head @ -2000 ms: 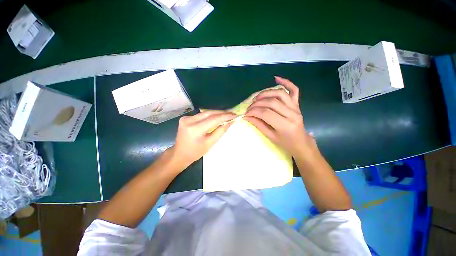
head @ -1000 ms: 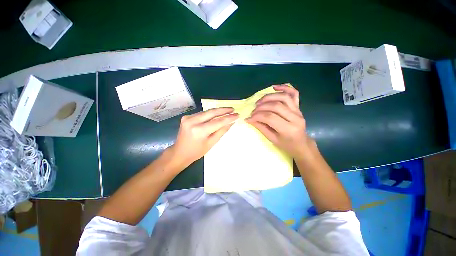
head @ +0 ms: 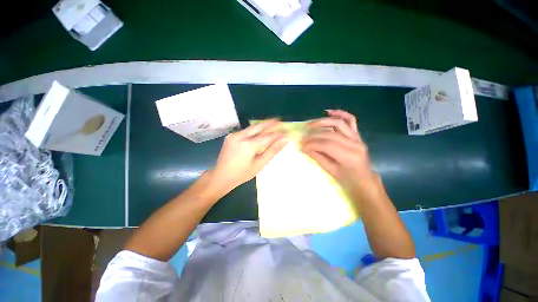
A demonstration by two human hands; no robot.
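Observation:
A pale-yellow sticker sheet (head: 301, 191) lies over the bench's front edge before me, its upper part bent under my fingers. My left hand (head: 245, 154) grips its upper left part. My right hand (head: 342, 147), slightly blurred, grips its upper right part, fingers curled. The fingertips of both hands are close together at the sheet's top. Any sticker at the fingertips is too small to tell. A closed white retail box (head: 199, 112) lies just left of the sheet, near my left hand.
More retail boxes stand at left (head: 75, 120) and right (head: 441, 103). Open cartons are on the green belt, at far left (head: 88, 22) and top middle (head: 282, 16). A clear bag of white cables (head: 32, 171) is at left. A blue stool (head: 466, 221) is below right.
The open cartons on the belt have moved right. Both hands still hold the sheet, which sits slightly further right and lower in view. The fingers have shifted a little along its top.

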